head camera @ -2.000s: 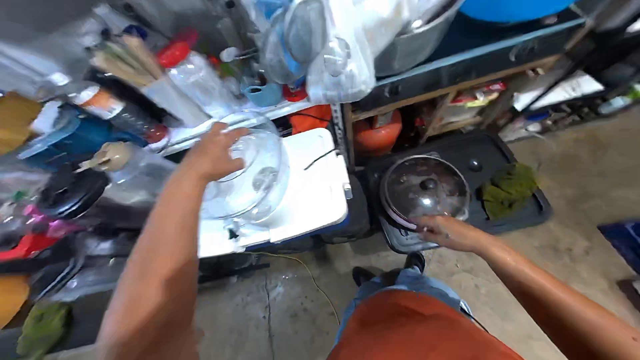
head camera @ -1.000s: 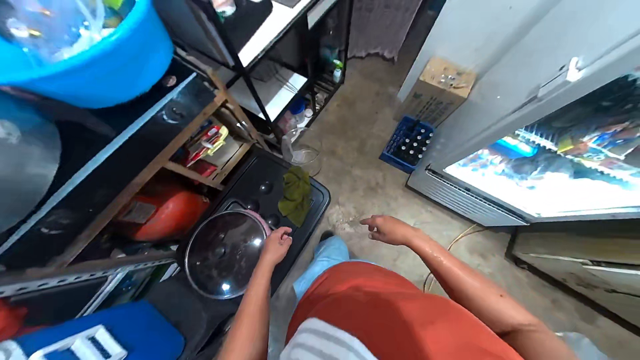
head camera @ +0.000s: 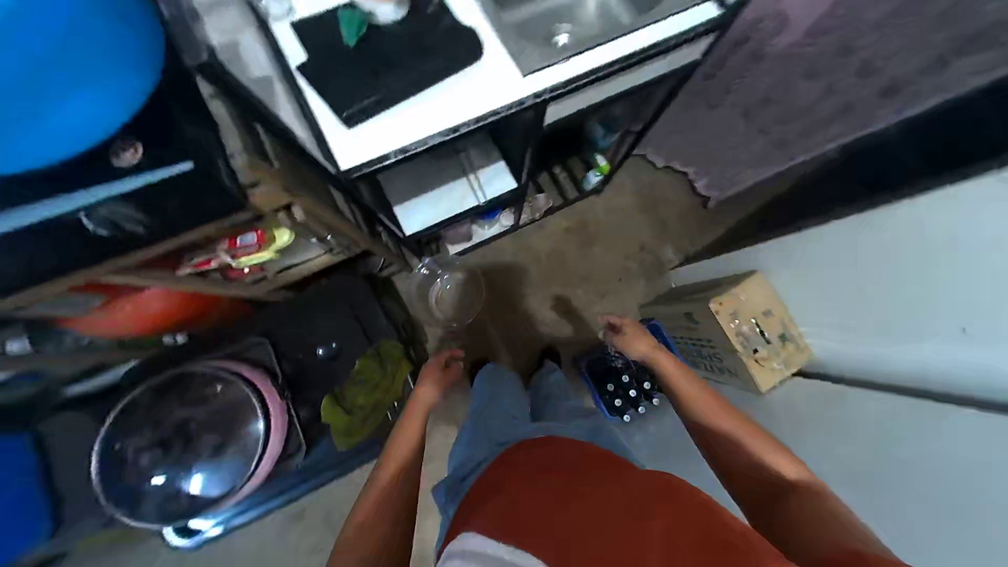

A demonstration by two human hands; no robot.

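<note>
My left hand (head camera: 442,370) hangs over the floor with bent fingers, holding nothing visible, between a green cloth (head camera: 366,394) and a clear round container (head camera: 449,293) standing on the floor. My right hand (head camera: 628,337) is above a blue crate (head camera: 592,386) of bottles; something small and thin may be at its fingertips, too blurred to tell. A pot with a glass lid (head camera: 181,445) sits on the black stove at the left, beside the cloth.
A white counter (head camera: 472,87) with a metal sink (head camera: 575,24) and a black board (head camera: 394,55) lies ahead. A cardboard box (head camera: 760,331) stands against a pale appliance at the right. A blue basin (head camera: 75,79) is at the upper left. Grey-brown floor (head camera: 551,268) lies between.
My left hand was at a clear container, then beside the lidded pot; now it is away from both. My right hand has left the pot's edge. The view has swung right to the sink counter.
</note>
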